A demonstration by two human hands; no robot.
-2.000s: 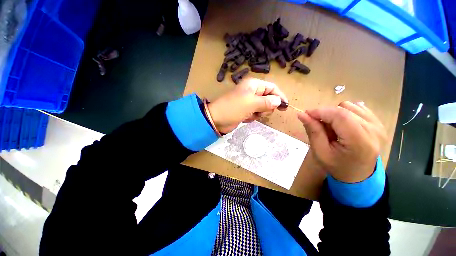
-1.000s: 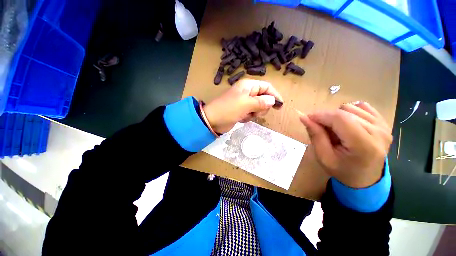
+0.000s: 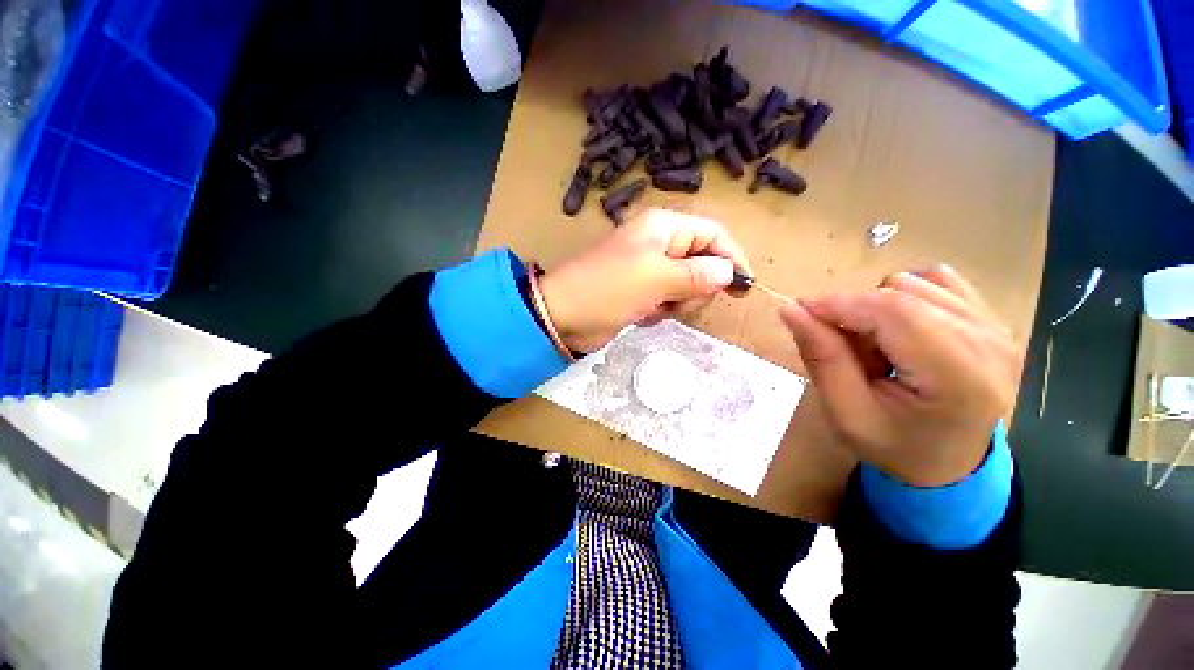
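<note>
My left hand (image 3: pixel 642 278) pinches a small dark moulded part (image 3: pixel 741 280) between thumb and fingers, with only its end showing. My right hand (image 3: pixel 910 367) pinches a thin pale stick (image 3: pixel 775 295) between thumb and forefinger. The stick's far tip meets the end of the part; whether it is inside cannot be told. A pile of dark parts (image 3: pixel 674 124) lies on the tan cardboard sheet (image 3: pixel 943 157) beyond my hands. A white speckled paper sheet (image 3: pixel 733 445) with a round white disc (image 3: pixel 665 382) lies below my hands.
A white crumpled bit (image 3: pixel 884 233) lies on the cardboard. Blue bins (image 3: pixel 111 157) stand at left and a blue bin (image 3: pixel 1008 66) at the far right. A white bottle (image 3: pixel 490 46) and a few dark pieces (image 3: pixel 271 157) lie at left. A thin stick (image 3: pixel 1048 376) and small cardboard piece (image 3: pixel 1159 353) lie at right.
One second ago the stick was apart from the part; now its tip is back at the part's end, much as two seconds ago. The pile looks the same.
</note>
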